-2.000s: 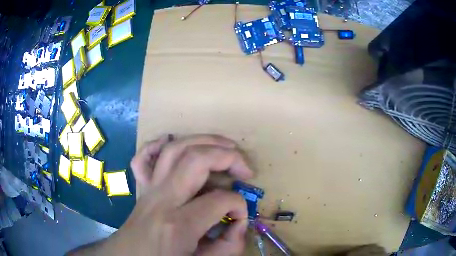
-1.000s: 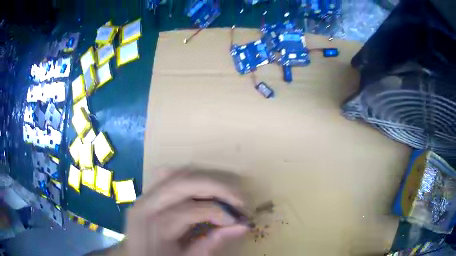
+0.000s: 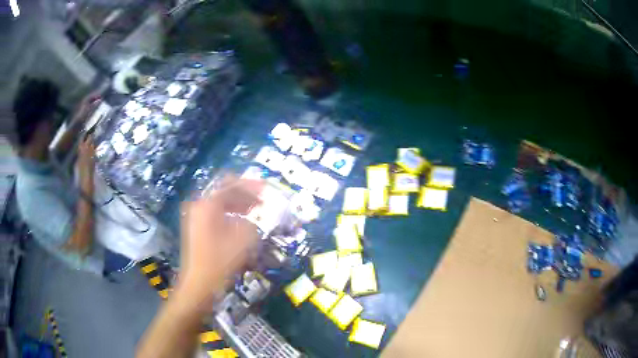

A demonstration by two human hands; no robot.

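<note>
My left hand (image 3: pixel 220 227) is blurred and reaches over the rows of silver-white assemblies with small blue patches (image 3: pixel 294 170). A bright white square (image 3: pixel 271 210) is at its fingertips; the blur hides whether it is held or lies under them. Loose battery cells with yellow edges (image 3: pixel 345 310) lie on the dark green bench (image 3: pixel 413 259), right of my hand. My right hand is not in view.
Cardboard mat (image 3: pixel 455 294) at lower right, with blue circuit boards (image 3: pixel 570 255) near its back edge. A dark object (image 3: pixel 619 308) is at the right rim. A pale slotted tray (image 3: pixel 259 339) is at the bottom. Another person (image 3: pixel 52 189) sits at left beside a shiny pile (image 3: pixel 150 150).
The view has swung left, bringing the other person and shiny pile into sight. My left hand has moved from the cardboard to the assemblies. The mat now shows at lower right.
</note>
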